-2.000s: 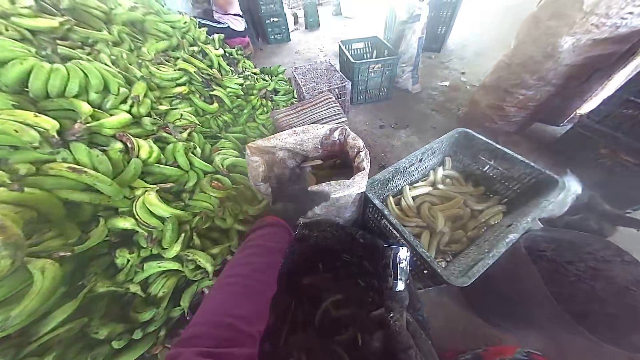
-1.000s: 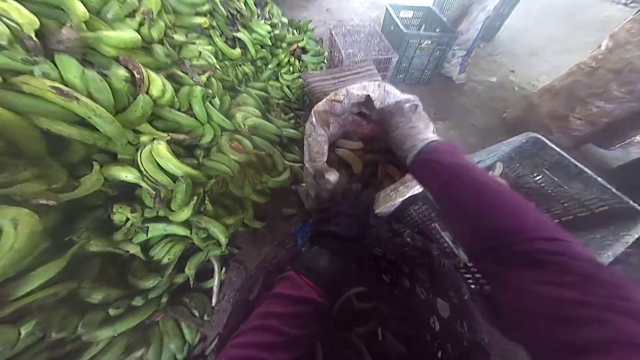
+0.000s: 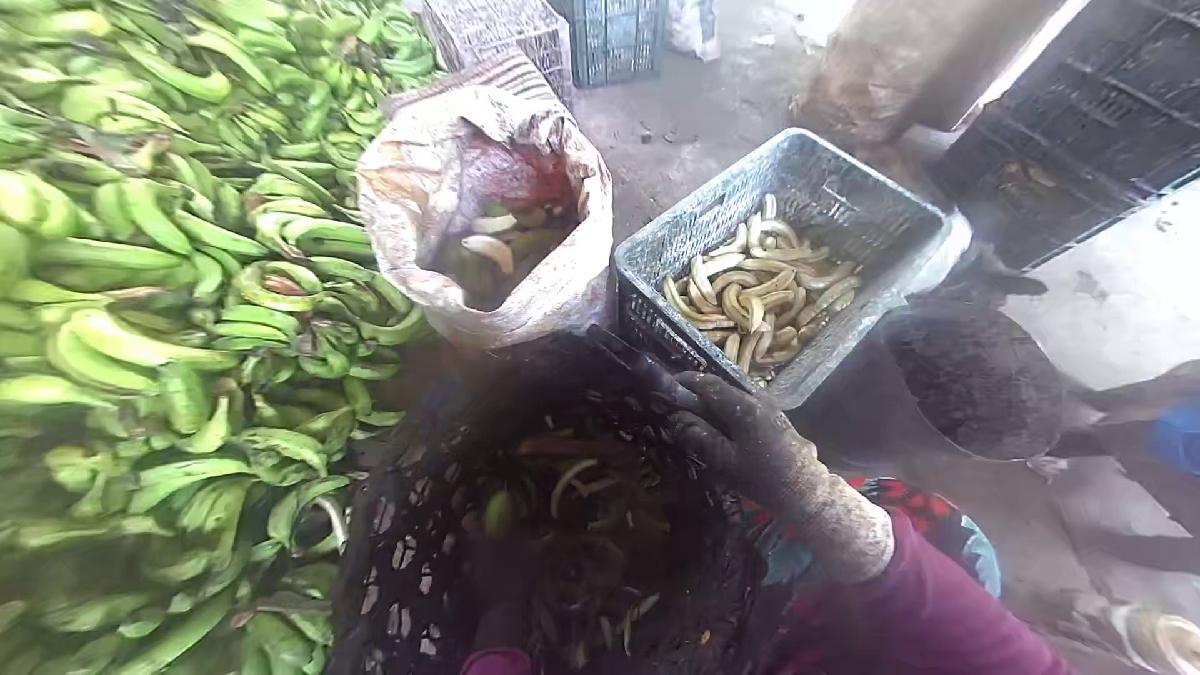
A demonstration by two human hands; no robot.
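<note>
My right hand, in a stained glove, lies at the right rim of a dark plastic crate; whether it grips the rim is unclear. Peels and scraps lie inside this crate. My left hand is a dark shape low in the crate above a purple cuff, its fingers lost in shadow. Beyond the crate stands an open woven sack with some pale peeled plantains in it. To its right, a grey-green crate holds many peeled plantains.
A large heap of green plantains fills the left side. A pale crate and a green crate stand behind the sack. Dark crates are at the upper right, with a dark round object below them.
My right hand has moved from the sack's mouth down to the dark crate's rim. My left hand, near the sack's front before, is now lower, in the dark crate. The view has shifted.
</note>
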